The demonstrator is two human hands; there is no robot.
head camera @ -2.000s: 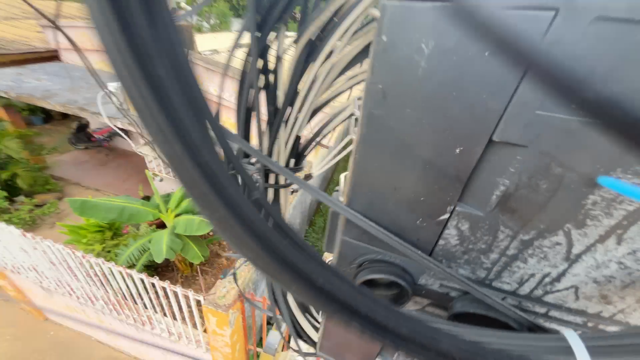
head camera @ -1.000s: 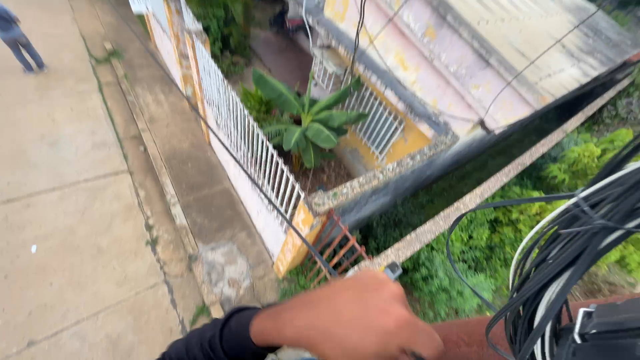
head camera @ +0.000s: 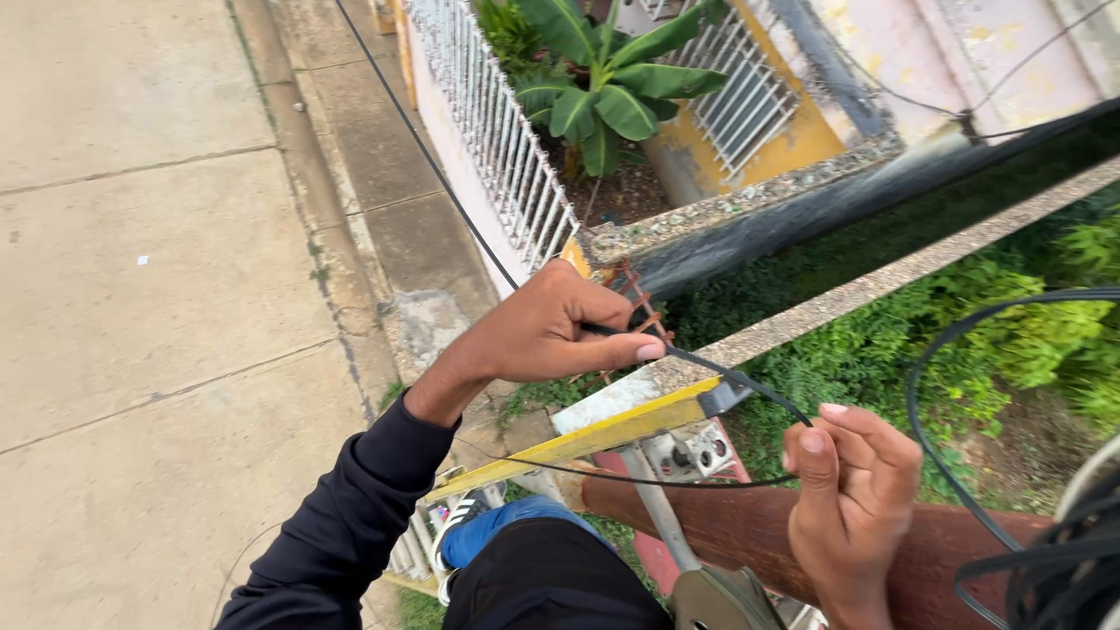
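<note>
My left hand [head camera: 560, 328] grips a thin black cable [head camera: 731, 372] between thumb and curled fingers, near the middle of the view. From that fist one stretch of cable runs up and left above the street. My right hand [head camera: 853, 490], at the lower right, pinches the same cable between thumb and fingertips, with a short slightly bowed span between the two hands. A thin black line curves from the right hand leftward below the left hand. At the right edge hangs a bundle of black cables [head camera: 1063, 569], with a loop reaching out from it.
Below me stands a yellow ladder [head camera: 604, 424], my shoe [head camera: 459, 521] on its rungs. A reddish-brown pole [head camera: 700, 516] runs beneath my right hand. A white fence [head camera: 503, 131], a wall top [head camera: 875, 302], a banana plant [head camera: 604, 92] and a concrete street [head camera: 157, 332] lie below.
The view has swung from the cables and dark box down to the ladder and street. My right hand has come into view, and the cable now shows between both hands.
</note>
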